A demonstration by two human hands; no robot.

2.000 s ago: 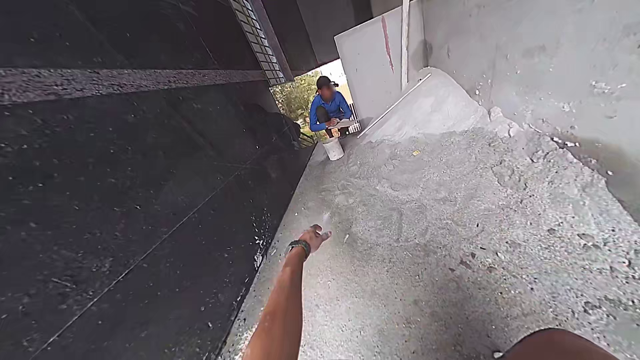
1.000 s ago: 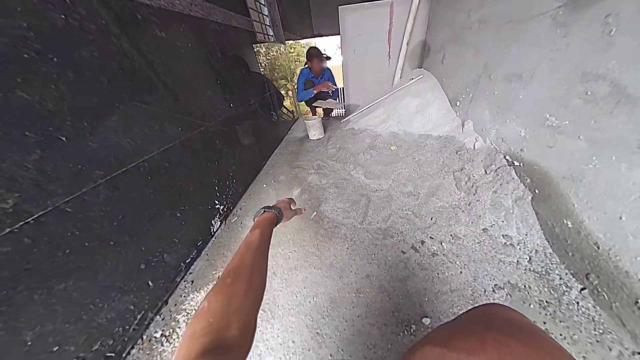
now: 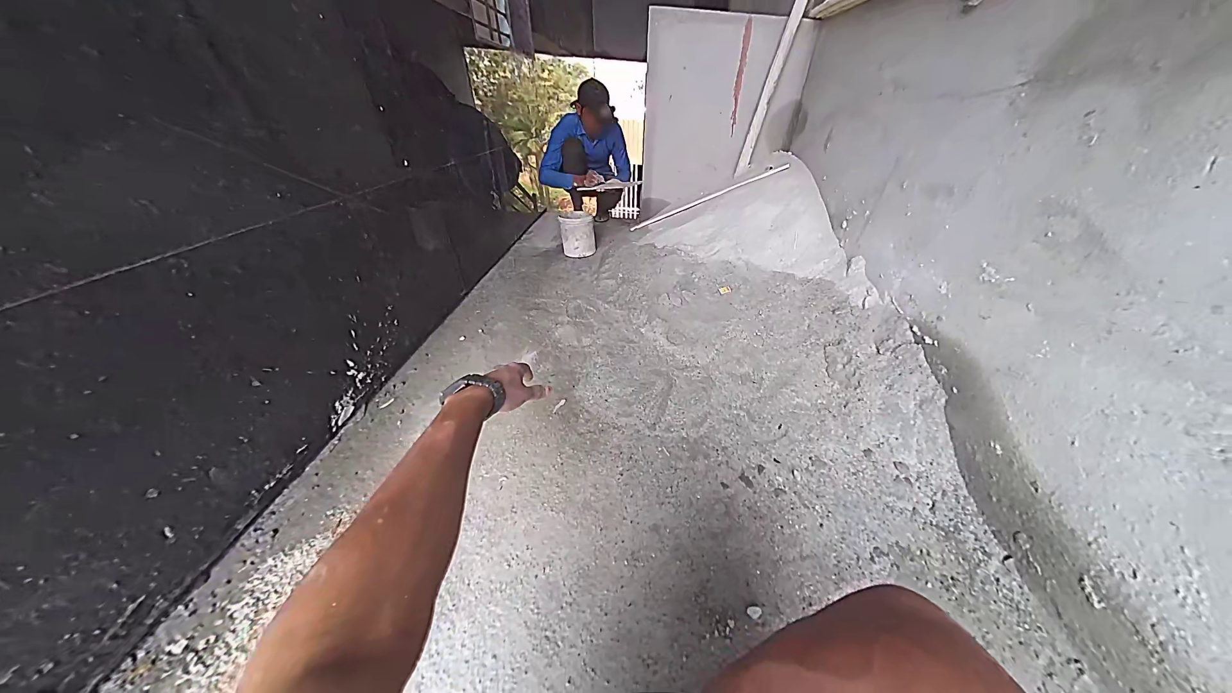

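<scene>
My left hand (image 3: 520,385) reaches forward over the grey, gritty floor (image 3: 616,462), a dark wristwatch (image 3: 474,389) on its wrist. Its fingers are apart and nothing shows in them; whether they touch the floor I cannot tell. Ahead of the hand lies a spread of loose grey sand or cement (image 3: 674,337). My right hand is out of view; a bare knee (image 3: 866,645) shows at the bottom right.
A glossy black wall (image 3: 241,289) runs along the left, a rough grey wall (image 3: 1039,192) along the right. At the far end a person in blue (image 3: 587,149) squats behind a white bucket (image 3: 577,235). A thin white strip (image 3: 710,197) leans on a pale heap (image 3: 760,226).
The view has levelled and turned. My left hand stays stretched out over the floor, its fingers apart. The squatting person's head, raised a second ago, is bent lower.
</scene>
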